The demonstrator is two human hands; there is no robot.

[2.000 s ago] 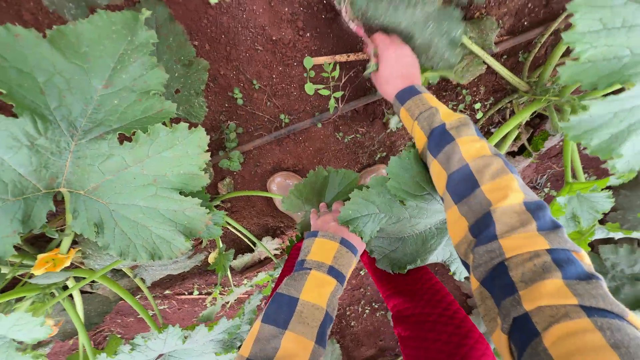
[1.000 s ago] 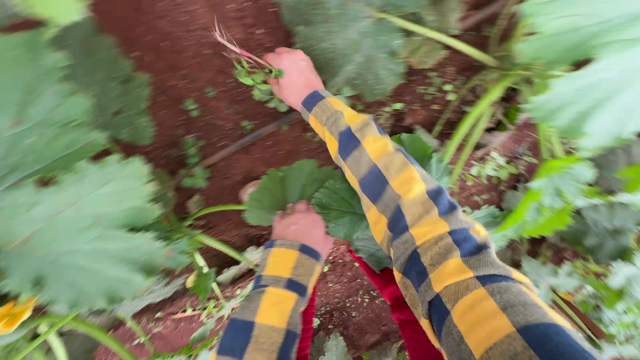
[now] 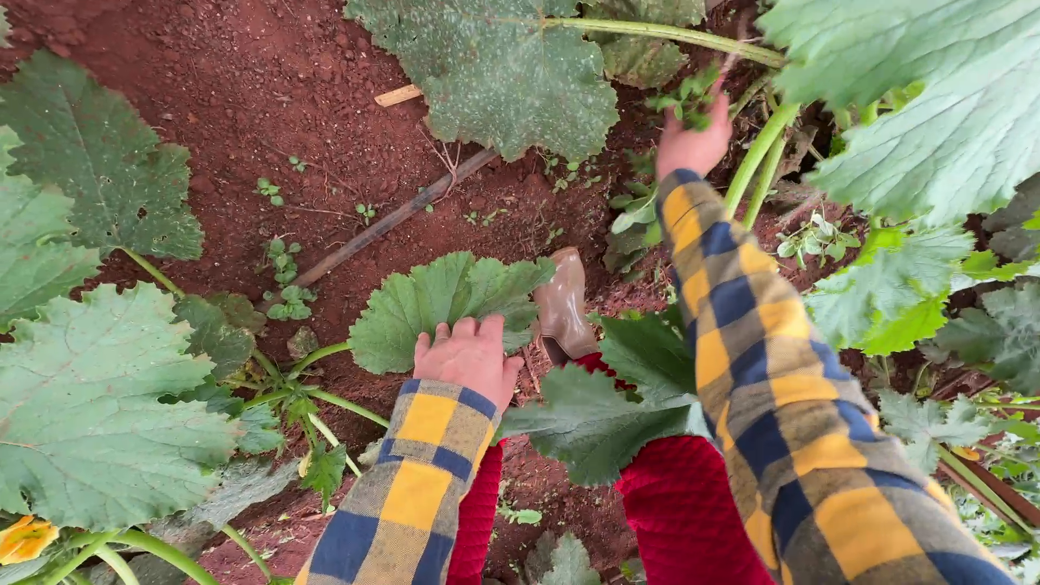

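Note:
My left hand [image 3: 466,357] lies palm down on a broad green squash leaf [image 3: 414,305], fingers slightly apart, holding nothing that I can see. At the upper right, my right hand [image 3: 695,140] is closed on a small uprooted weed [image 3: 691,99], whose green leaves and pale root stick out past the fingers. That hand is beside the thick light-green squash stems [image 3: 760,162]. Another lobed squash leaf [image 3: 601,422] spreads between my forearms, over my red trouser leg.
A brown boot [image 3: 566,305] stands on the red soil. A thin dark pipe or stick [image 3: 390,221] runs diagonally across the ground near small weed seedlings [image 3: 284,280]. Large squash leaves [image 3: 89,406] crowd both sides; an orange flower [image 3: 26,539] is at lower left.
My right hand, with the weed in it, has moved right from the upper middle to beside the squash stems. My left hand stays at the same leaf. The view has shifted somewhat.

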